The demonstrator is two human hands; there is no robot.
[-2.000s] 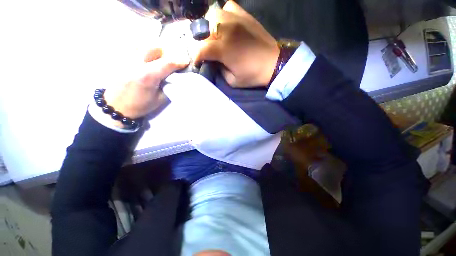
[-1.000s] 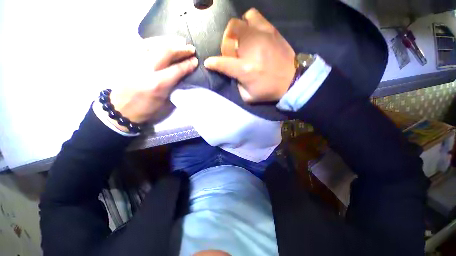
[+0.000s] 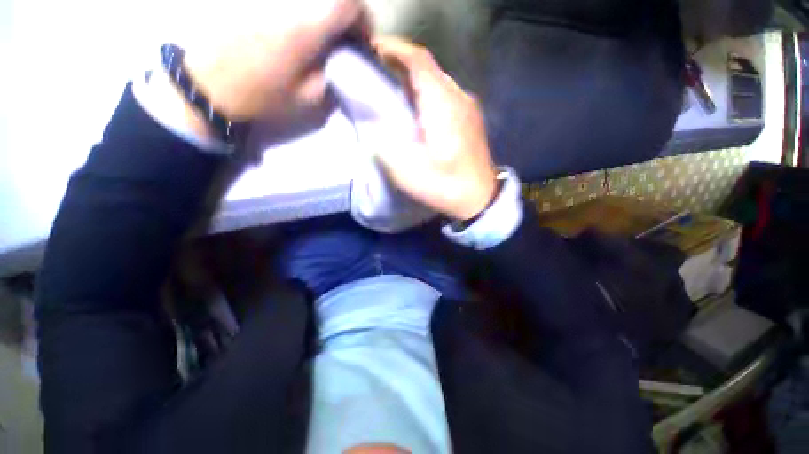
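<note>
My left hand [image 3: 275,66] is blurred and holds the pale lining piece [image 3: 368,93] with a dark edge at its fingertips, near the top centre. My right hand [image 3: 443,133] lies against the right side of the same pale piece, its fingers pointing up towards the left hand. The pale piece is bunched between the hands and its lower end hangs over the table's front edge. The dark fabric panel [image 3: 577,97] spreads to the right of my right hand, down to the table's edge. The needle and presser foot do not show.
The white table [image 3: 80,124] has a grey front edge [image 3: 284,208]. Red-handled snips [image 3: 698,86] and a dark-framed flat item [image 3: 745,86] lie at the table's right. Below right are a box with papers [image 3: 705,253] and a grey box [image 3: 727,332].
The pale piece has been lifted and bunched between both hands. My left hand has moved up, and my right hand has turned, its fingers now pointing up. The dark panel lies further right of the hands.
</note>
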